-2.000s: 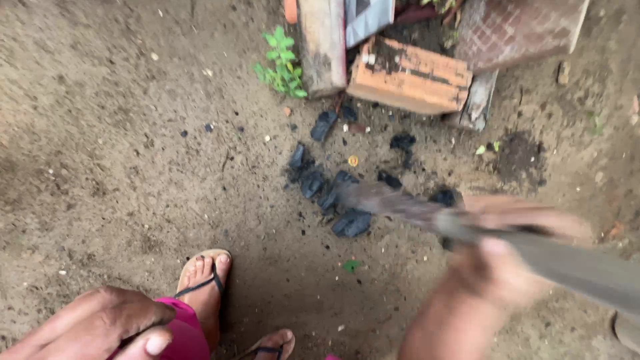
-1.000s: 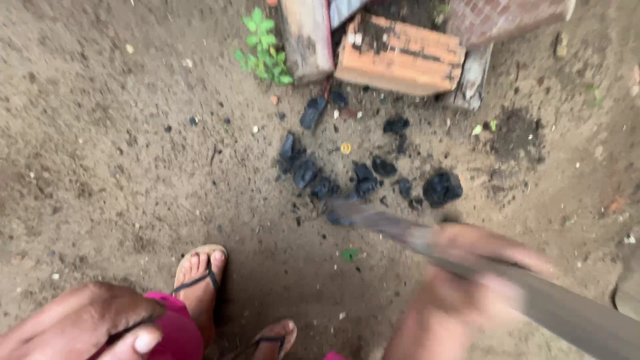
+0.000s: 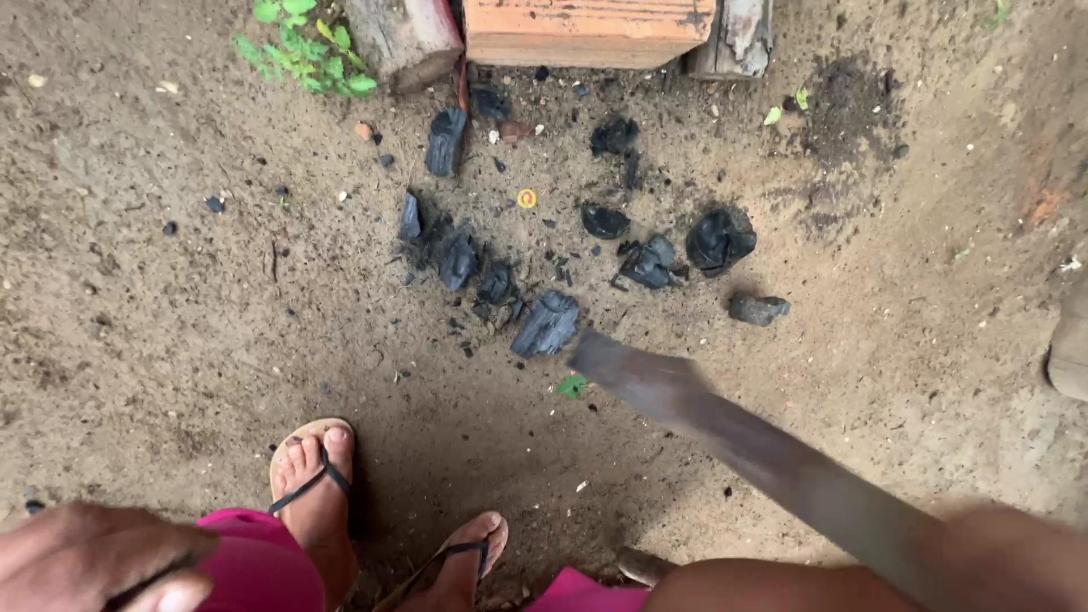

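Note:
My left hand (image 3: 98,561) is at the lower left corner, partly cut off, beside the knee in pink cloth; its fingers are bent and nothing shows in it. My right hand (image 3: 1011,544), blurred at the lower right, is closed around a long, flat, dark tool (image 3: 765,450), perhaps a machete. The tool's far end lies close to a charcoal lump (image 3: 546,324). Several more black lumps are scattered on the bare soil, among them a rounded one (image 3: 721,241), an upright one (image 3: 445,142) and a smaller grey-black one (image 3: 758,308).
An orange clay brick (image 3: 586,38) lies at the top between a log end (image 3: 408,42) and a weathered wood piece (image 3: 739,38). A green plant (image 3: 310,51) grows left of them. Two feet in flip-flops (image 3: 314,476) stand below. A small yellow disc (image 3: 527,199) lies among the lumps.
My right hand has moved toward the lower right with the tool. The charcoal around the tool's end lies differently, with lumps more spread toward the right. The view has come closer to the ground.

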